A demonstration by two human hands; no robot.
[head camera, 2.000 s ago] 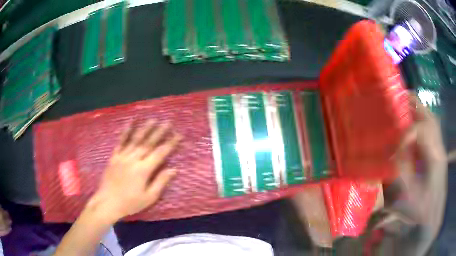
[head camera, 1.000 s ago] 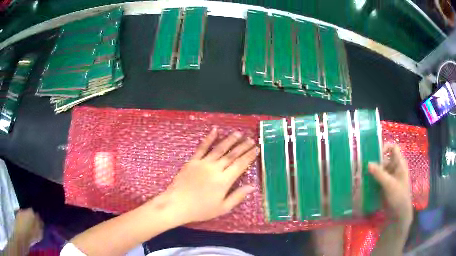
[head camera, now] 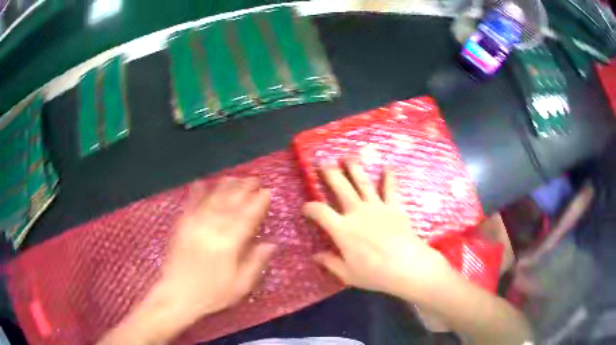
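The red bubble wrap [head camera: 121, 242] lies flat across the black mat. Its right part forms a thick red folded block [head camera: 419, 168]; no boards show there. My left hand [head camera: 216, 249] is over the flat wrap, blurred, fingers apart and holding nothing. My right hand [head camera: 371, 229] is spread on the left part of the block, palm down, fingers apart. Whether a board lies inside the block is hidden.
A stack of green PCB panels [head camera: 250, 64] stands at the back. A two-strip panel piece [head camera: 103, 108] and another stack [head camera: 23, 168] are at left. A lit smartphone [head camera: 493, 40] is at the back right. Red wrap in a carton [head camera: 473, 259] is at lower right.
The green panel seen on the wrap is now out of sight, and the right end of the wrap is folded over into a block. My right hand has moved left onto it. The view has turned.
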